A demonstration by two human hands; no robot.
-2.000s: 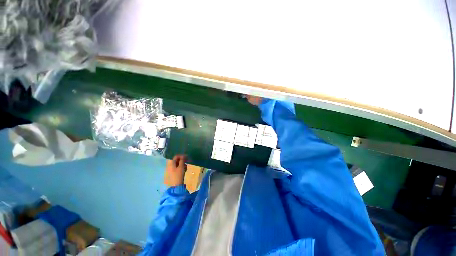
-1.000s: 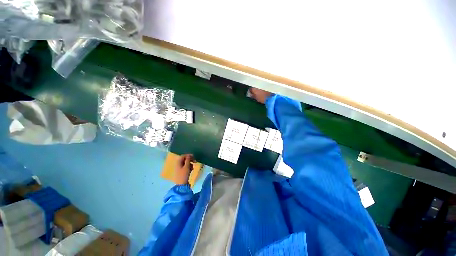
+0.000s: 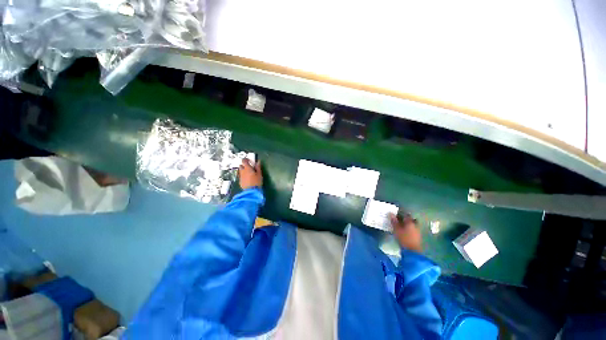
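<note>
My left hand (image 3: 250, 175) is at the right end of the clear poly bag (image 3: 179, 161), its fingertips touching a white accessory (image 3: 247, 157); whether they grip it is unclear. My right hand (image 3: 406, 232) is at the right edge of a white leaflet (image 3: 380, 215) near the bench's front edge; its grip is too blurred to tell. Other white leaflets (image 3: 309, 179) lie flat on the green bench between my hands. Black boxes (image 3: 350, 127) stand in a row under the shelf edge, with white pieces (image 3: 321, 120) on some.
A white-topped stack (image 3: 480, 248) and a small white piece (image 3: 434, 227) lie right of my right hand. A metal bar (image 3: 531, 201) crosses the bench at right. The shelf (image 3: 399, 104) overhangs the far side, with clear bags (image 3: 100, 26) at its left. Crumpled white wrapping (image 3: 66, 189) is at left.
My right hand has come back from under the shelf to the leaflet at the front. My left hand has moved from the brown piece up to the bag's right end. More white-topped boxes show.
</note>
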